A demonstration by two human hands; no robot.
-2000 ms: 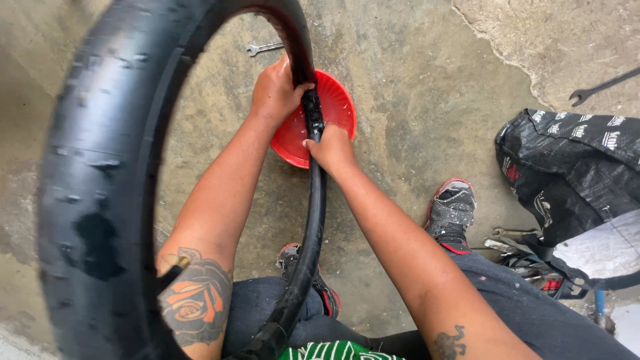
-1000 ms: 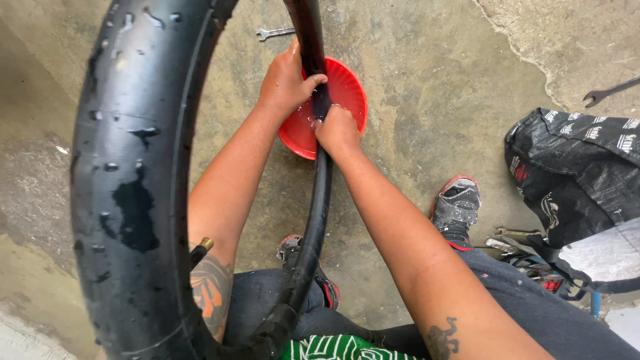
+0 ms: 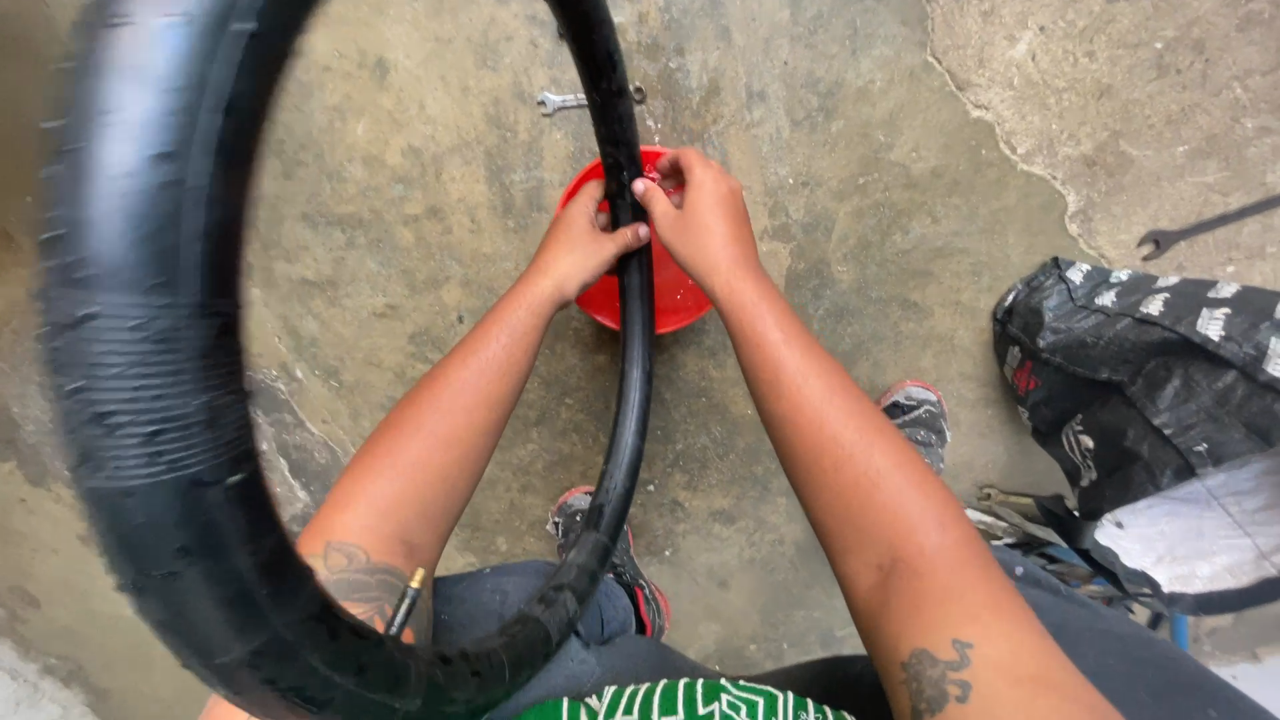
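A partly inflated black rubber inner tube [image 3: 632, 360], wet in places, loops from the top of the view down to my lap and up the left side, where it bulges wide. Its brass-tipped valve stem [image 3: 407, 602] points up near my left forearm. Over a red plastic basin [image 3: 682, 300] on the floor, my left hand [image 3: 590, 240] grips the narrow part of the tube, thumb across it. My right hand [image 3: 700, 210] is at the tube's right side, a little higher, thumb touching it and fingers curled and apart; whether it grips is unclear.
A combination wrench [image 3: 562, 102] lies on the concrete floor beyond the basin, partly behind the tube. At the right are an open-end wrench [image 3: 1195, 228], a black bag [image 3: 1130, 350] and another wrench [image 3: 1005, 498] beside piled tools. My shoes [image 3: 915, 420] stand nearer than the basin.
My right hand has moved from below my left hand to beside and slightly above it, its fingers now looser. The tube has turned, with a ribbed stretch now at the left.
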